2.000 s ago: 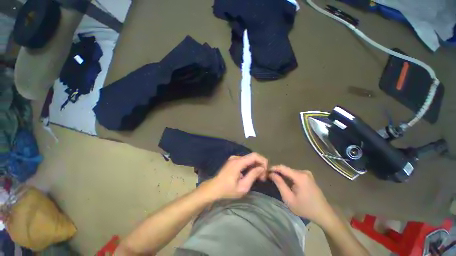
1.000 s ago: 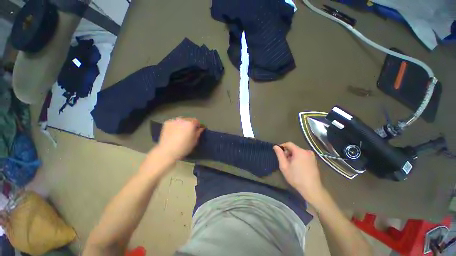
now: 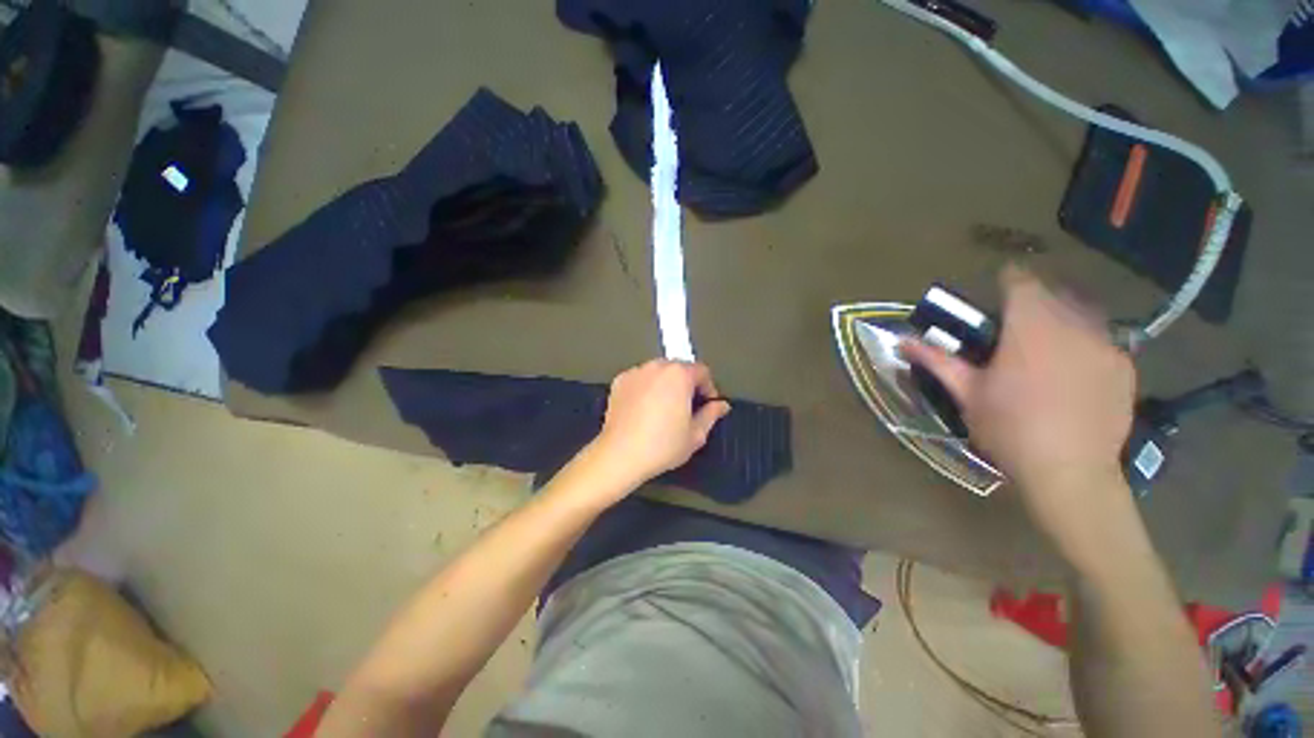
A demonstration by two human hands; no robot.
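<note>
A narrow navy pinstriped fabric piece (image 3: 504, 410) lies flat along the table edge nearest me. My left hand (image 3: 660, 418) pinches its upper edge right of its middle, at the lower end of a white strip (image 3: 667, 245). My right hand (image 3: 1049, 389) is over the black handle of the steam iron (image 3: 894, 378) and is slightly blurred. The thumb and fingers are around the handle. The iron's pointed metal soleplate with its white-yellow rim shows left of the hand.
A thick navy stack of cut pieces (image 3: 389, 245) lies left of centre. A looser navy heap (image 3: 735, 108) lies under the strip's top. A black iron rest (image 3: 1153, 202) and a pale hose (image 3: 1066, 104) are at the right. A padded arm (image 3: 72, 216) is upper left.
The fabric piece has gone from my lap to flat on the table edge. My left hand has moved right along it. My right hand has let go of its right end and taken the iron's handle.
</note>
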